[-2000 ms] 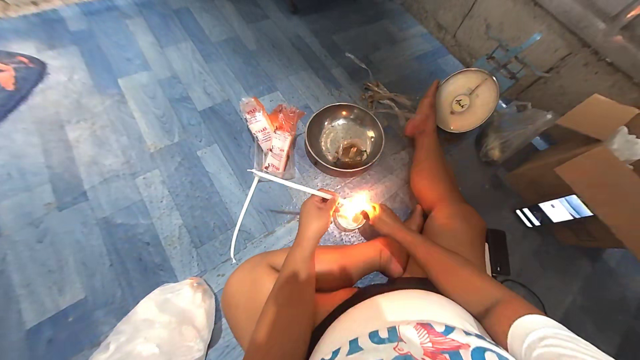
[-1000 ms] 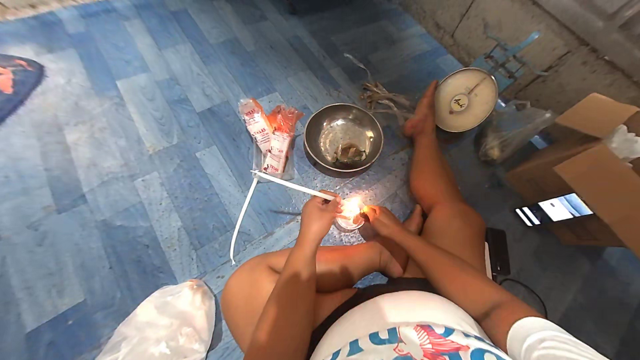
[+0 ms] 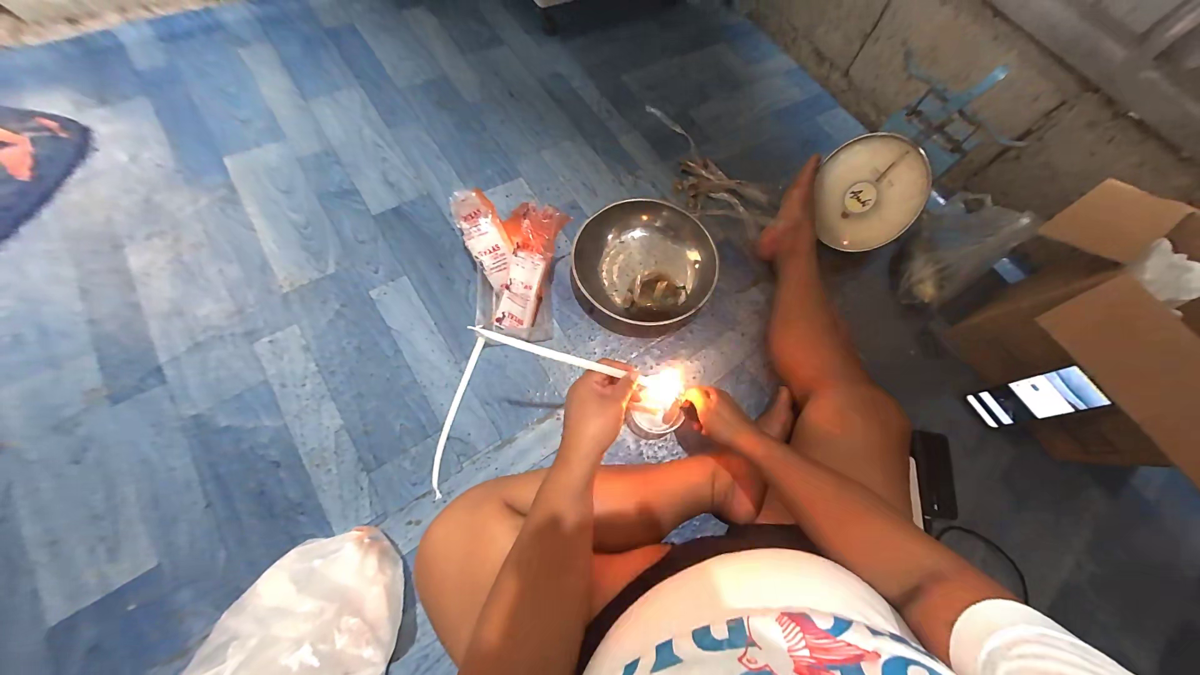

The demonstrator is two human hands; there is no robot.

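My left hand (image 3: pixel 600 403) grips one end of a thin white strip (image 3: pixel 548 353), which bends near the plastic packets and runs down across the floor. A bright flame (image 3: pixel 662 386) burns between my two hands, above a small round container (image 3: pixel 655 422). My right hand (image 3: pixel 717 415) is at the flame's right side, its fingers closed together; glare hides whether they hold something. Beyond the flame stands a metal bowl (image 3: pixel 600 281) with a small brownish clump (image 3: pixel 656 292) inside. Left of the bowl lie printed plastic packets (image 3: pixel 522 272) with orange and white contents.
A round-dial scale (image 3: pixel 872 192) stands by my right foot, with clear plastic bags (image 3: pixel 966 244) beside it. An open cardboard box (image 3: pixel 1106 319) and a lit phone (image 3: pixel 1041 394) are on the right. A white plastic bag (image 3: pixel 319 600) sits at the lower left. Dry strips (image 3: pixel 717 187) lie behind the bowl.
The flame looked smaller one second ago and is larger now. Both hands stay almost in the same place, and the white strip keeps its position.
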